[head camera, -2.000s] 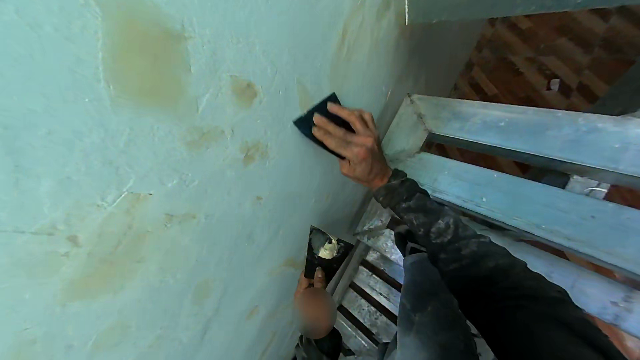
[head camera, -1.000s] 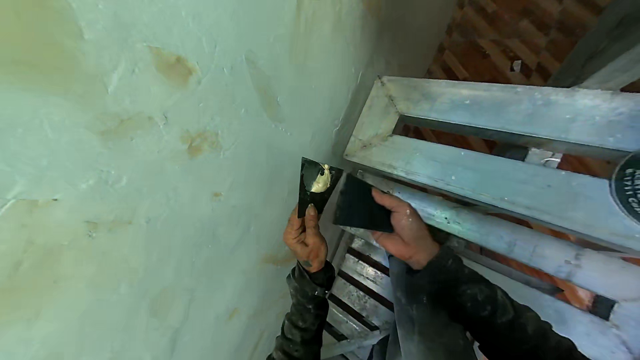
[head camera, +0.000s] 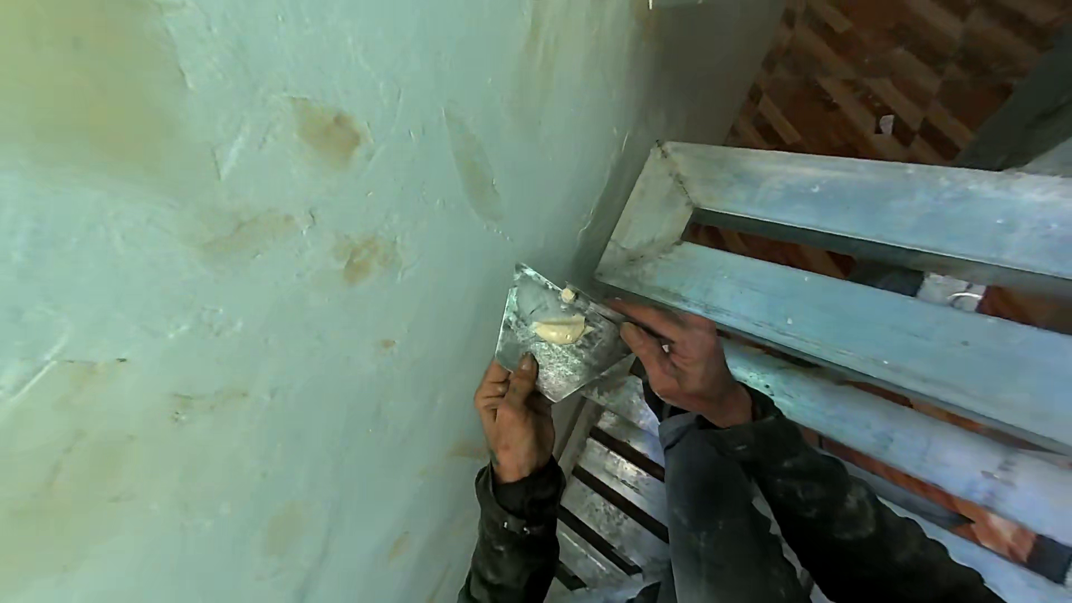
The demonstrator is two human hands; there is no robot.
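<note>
My left hand (head camera: 515,414) grips a flat, smeared metal plate (head camera: 553,373) at its lower left edge, thumb on top. A lump of cream-coloured filler paste (head camera: 561,330) lies on the plate, with a smaller dab (head camera: 569,295) near its upper edge. At the plate's right side, my right hand (head camera: 682,360) has its fingers bent round a thin, dark scraper blade, seen nearly edge-on and largely hidden. To the left rises a pale green wall (head camera: 335,335) with tan filler patches, touched by neither hand.
Painted metal rails (head camera: 837,293) run across the right side, their near corner close to the wall. Below my hands are metal slats (head camera: 615,469) with gaps between them. A brown patterned floor (head camera: 863,75) shows far below, at the upper right.
My right hand has left the wall, where it pressed the dark scraper two seconds ago, and come down beside the plate. The plate now lies turned flatter towards the view.
</note>
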